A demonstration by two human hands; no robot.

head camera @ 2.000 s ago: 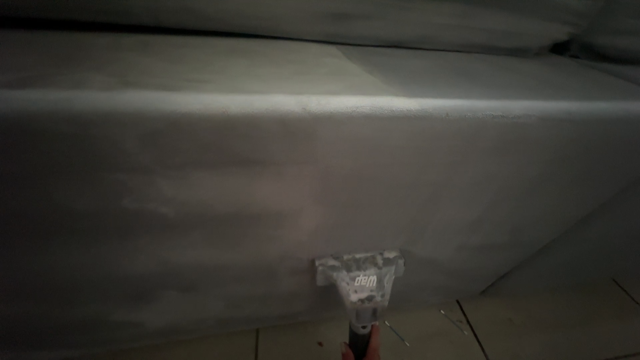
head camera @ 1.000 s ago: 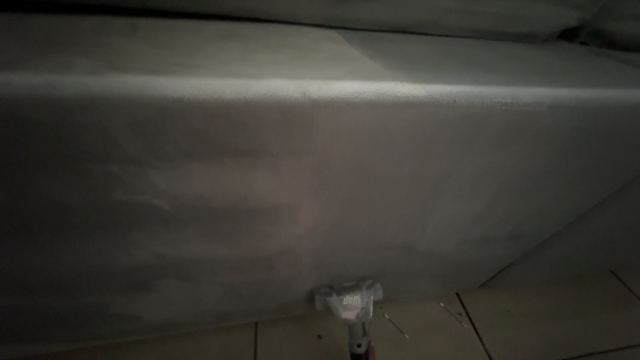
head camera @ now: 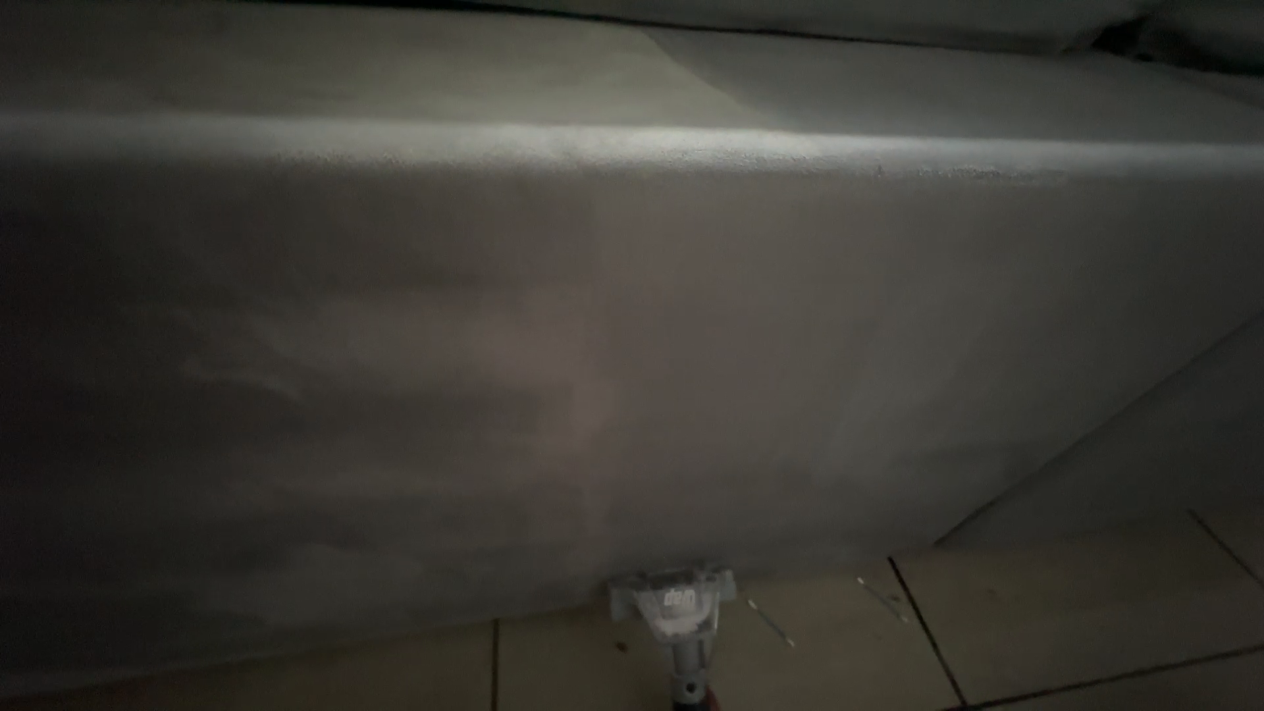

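Note:
A Wap extractor nozzle (head camera: 676, 604), clear plastic with a dark tube, is at the bottom centre. Its wide mouth lies against the lower edge of the grey upholstered front of a sofa (head camera: 711, 346). Just a sliver of a hand (head camera: 713, 701) shows at the bottom edge, on the tube; most of it is cut off by the frame, and which hand it is cannot be told. The fabric has darker and lighter patches, with a lighter, shinier band along its upper edge. No second hand is visible.
Beige floor tiles (head camera: 1066, 602) with dark joints run below the sofa. Thin whitish streaks (head camera: 770, 622) and a small dark speck (head camera: 621, 647) lie on them. A dark gap runs under the cushions (head camera: 889, 15) at the top. The light is dim.
The nozzle has moved down the sofa front, from partway up the fabric to its bottom edge by the floor. Less of the hand shows than before.

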